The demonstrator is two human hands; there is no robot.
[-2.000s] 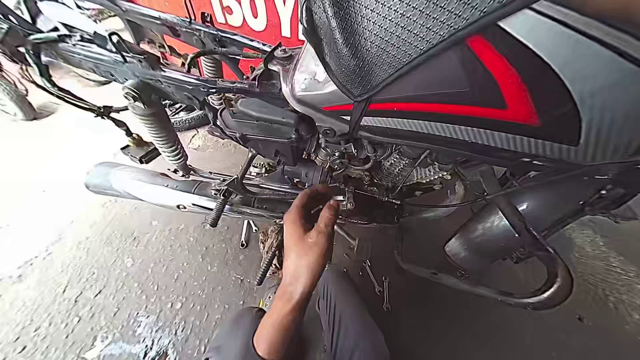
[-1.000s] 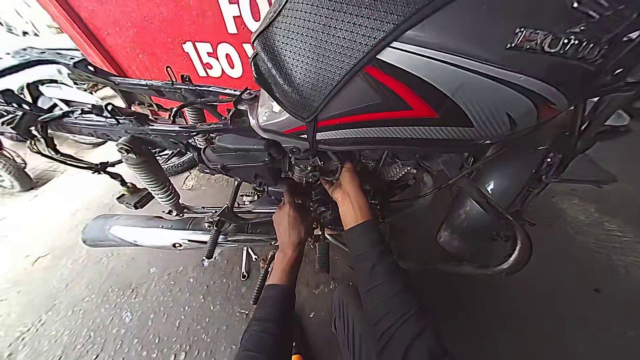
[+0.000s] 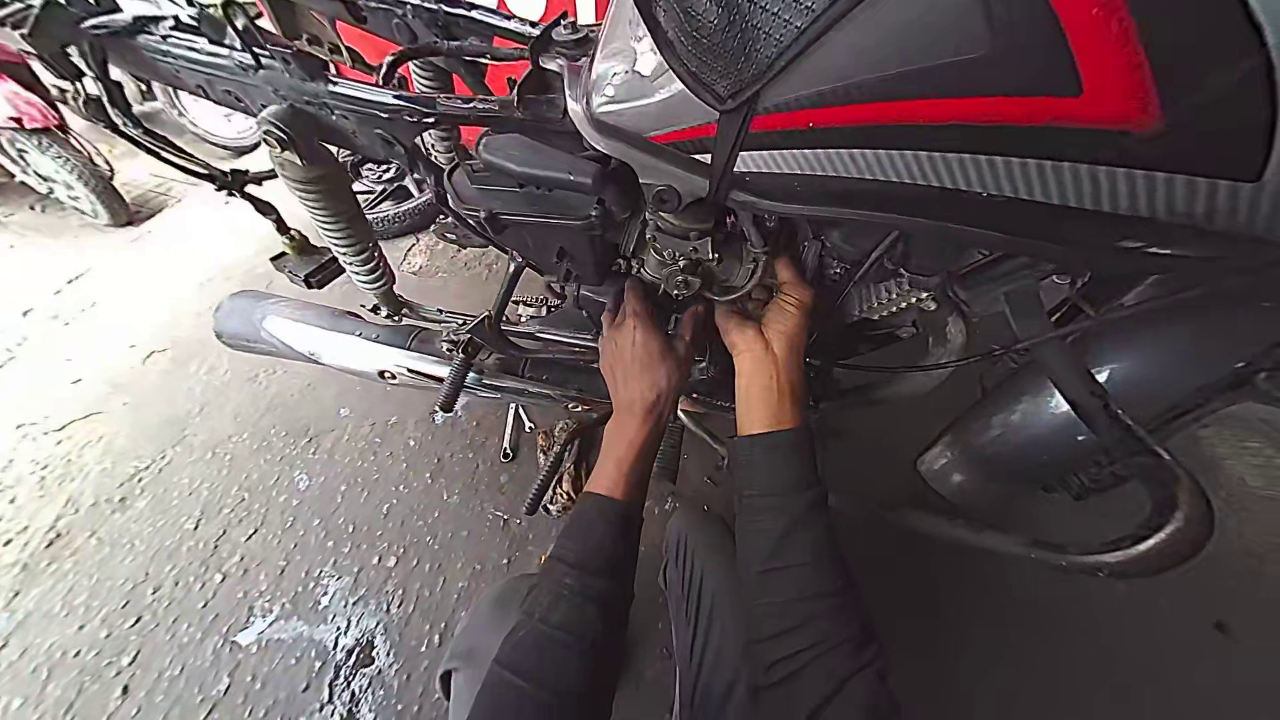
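A metal carburetor (image 3: 682, 255) sits between the black airbox (image 3: 530, 215) and the engine area, below the fuel tank (image 3: 900, 75) of a motorcycle. My left hand (image 3: 642, 350) is at the carburetor's lower left side, its fingertips against or just under it. At the lower right side is my right hand (image 3: 772, 315), thumb and fingers bent around the edge near a curved hose. Both hands' fingertips are partly hidden among the parts, so whether either one grips something is unclear.
Below the bike, wrenches (image 3: 509, 435) and a dirty rag (image 3: 565, 465) lie on the pavement by the foot pegs. The chrome muffler (image 3: 330, 345) runs to the left. A crash bar (image 3: 1190, 520) and front fender stand at right. Other motorcycles' wheels (image 3: 65, 180) show at upper left.
Two seconds ago one hand was visible, holding a small object below the carburetor. One second ago both hands were at the carburetor, where they remain. The view has moved closer.
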